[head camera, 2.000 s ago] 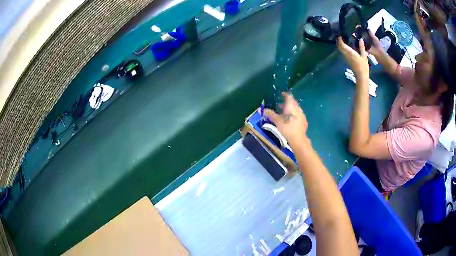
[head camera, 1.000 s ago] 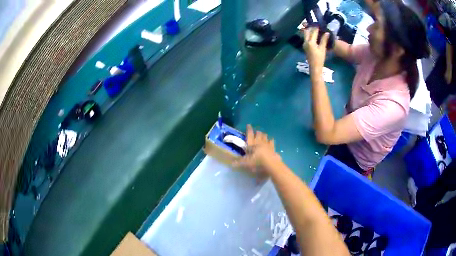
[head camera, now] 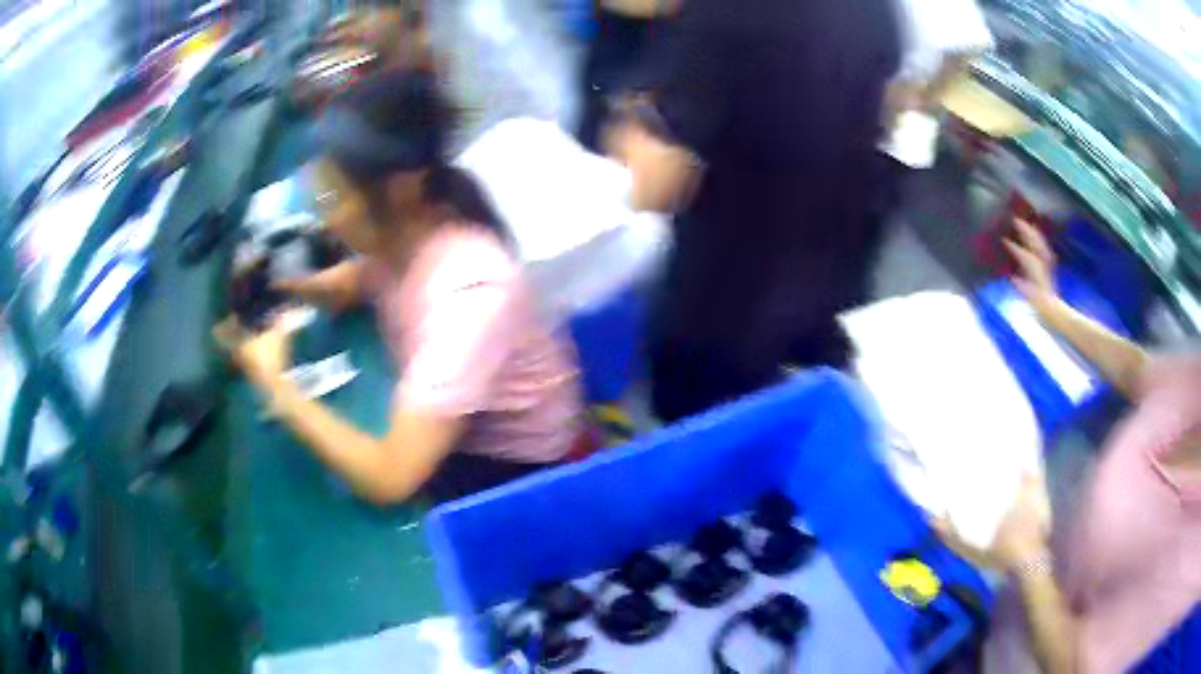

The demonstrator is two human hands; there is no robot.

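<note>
The frame is blurred by head motion. Neither of my hands is in the picture. Nearest in front of me is a deep blue crate (head camera: 632, 487). Several black headphones (head camera: 635, 599) lie in a row inside it on a pale sheet (head camera: 843, 612). One headset with an open band (head camera: 764, 639) lies apart, nearer to me. A yellow round item (head camera: 910, 581) and a dark item show at the crate's right side.
A person in pink (head camera: 474, 329) holds a dark headset over the green bench (head camera: 310, 553) at left. A person in black (head camera: 784, 198) stands behind the crate. Another person in pink (head camera: 1133, 540) at right holds white sheets (head camera: 942, 395) beside another blue crate (head camera: 1106, 395).
The view has swung right. My hand, the small carton and the cardboard have left the picture. The blue crate now shows more fully, and the people behind and at right have come into view.
</note>
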